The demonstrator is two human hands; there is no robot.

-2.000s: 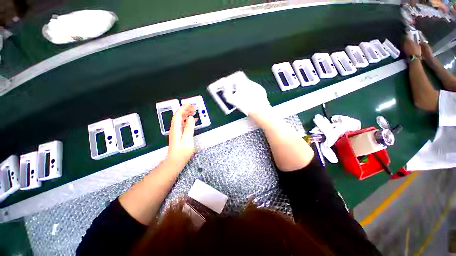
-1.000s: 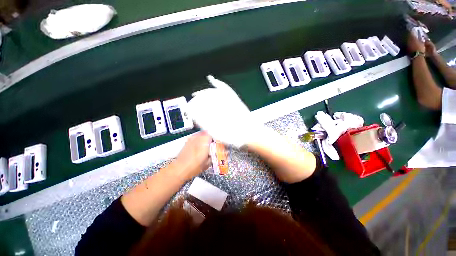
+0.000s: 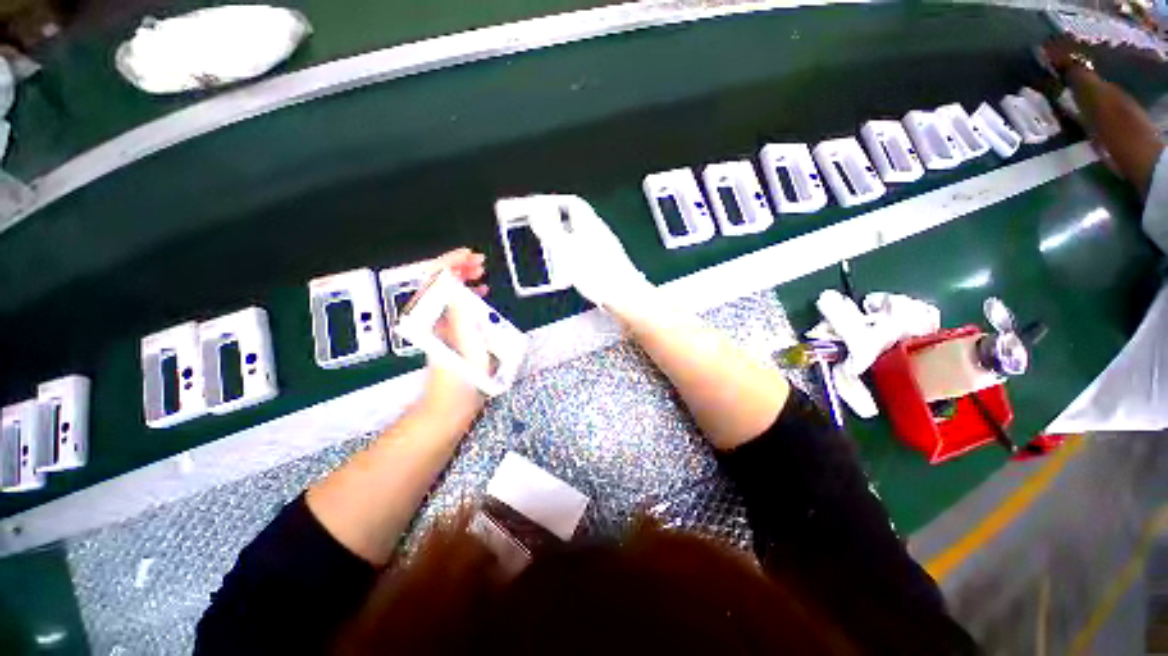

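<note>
My left hand is bare and holds a white plastic housing tilted above the conveyor's side rail. My right hand, in a white glove, is on another white housing on the green belt; its fingers cover the right part of that housing. Two housings lie on the belt just left of my left hand, one partly hidden by it. More housings stand in a row to the right and pairs lie to the left.
A bubble wrap mat with a white card lies before me. Right of it are crumpled white gloves or rags and a red box. A side rail borders the belt. Another person's arm reaches in at the far right.
The belt's left-hand housings have shifted left. My left hand has risen toward the belt with a housing. My right hand has moved from above my left hand to a housing on the belt.
</note>
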